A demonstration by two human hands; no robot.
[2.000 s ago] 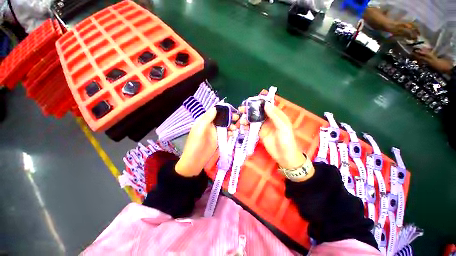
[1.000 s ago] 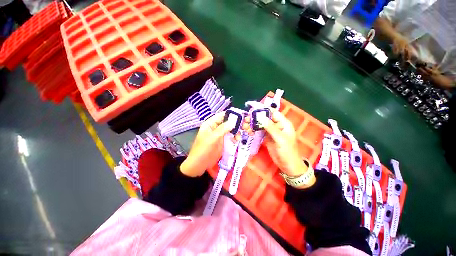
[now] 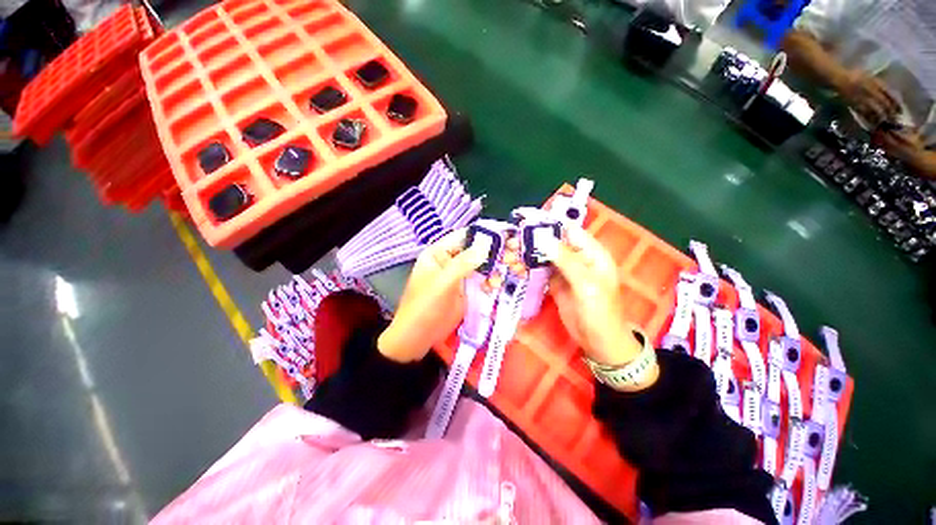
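My left hand [image 3: 433,297] holds a smartwatch [image 3: 482,246] with its dark square screen up, thumb on the case. My right hand [image 3: 590,297] holds a second smartwatch [image 3: 541,244] close beside it; white shapes show on both screens. Pale lilac straps hang below the hands. Another strapped watch [image 3: 505,308] lies face down between them. The orange-red work tray [image 3: 534,381] is beneath, with rows of lilac watches [image 3: 765,381] over its right part. The fingers under the watches are partly hidden.
A fanned bundle of lilac straps [image 3: 408,223] lies left of the work tray, a watch pile [image 3: 293,323] below it. An upper-left tray [image 3: 262,87] holds several black squares. Stacked trays [image 3: 87,77] stand far left. Another person's hands [image 3: 857,92] are at upper right.
Both screens were dark or glaring two seconds ago and now show white shapes. The two watches have tilted slightly in my hands. The whole view has shifted a little.
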